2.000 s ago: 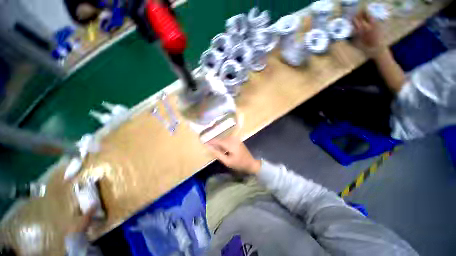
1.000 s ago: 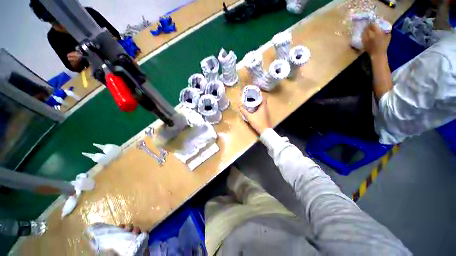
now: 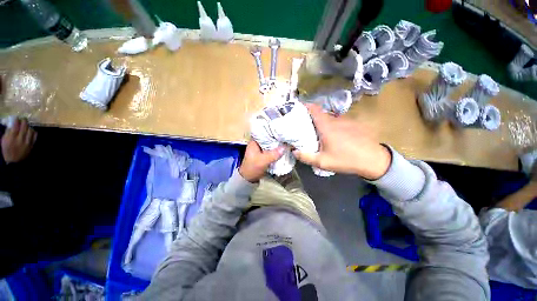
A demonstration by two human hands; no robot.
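Observation:
A white-grey hollow moulded part (image 3: pixel 288 126) with a folded surface is held in front of my body at the bench's front edge. My left hand (image 3: pixel 259 160) grips its lower left side. My right hand (image 3: pixel 347 144) wraps around its right side. Its open end faces up, and ridged round ends show below it. Whether it is one piece or two joined pieces I cannot tell. Another hollow white-grey part (image 3: pixel 103 84) lies on the bench at the left.
Two wrenches (image 3: pixel 273 62) lie behind the held part. Ridged sleeve parts (image 3: pixel 377 73) stand in clusters to the right, near the press arm (image 3: pixel 331 26). Two white bottles (image 3: pixel 215 26) stand at the back. A blue bin (image 3: pixel 126 206) holds limb-like parts. Other people's hands show at both sides.
The view has turned left. My right hand has left the sleeve cluster and my left hand has come in from the far left; both now meet on the held part before my body.

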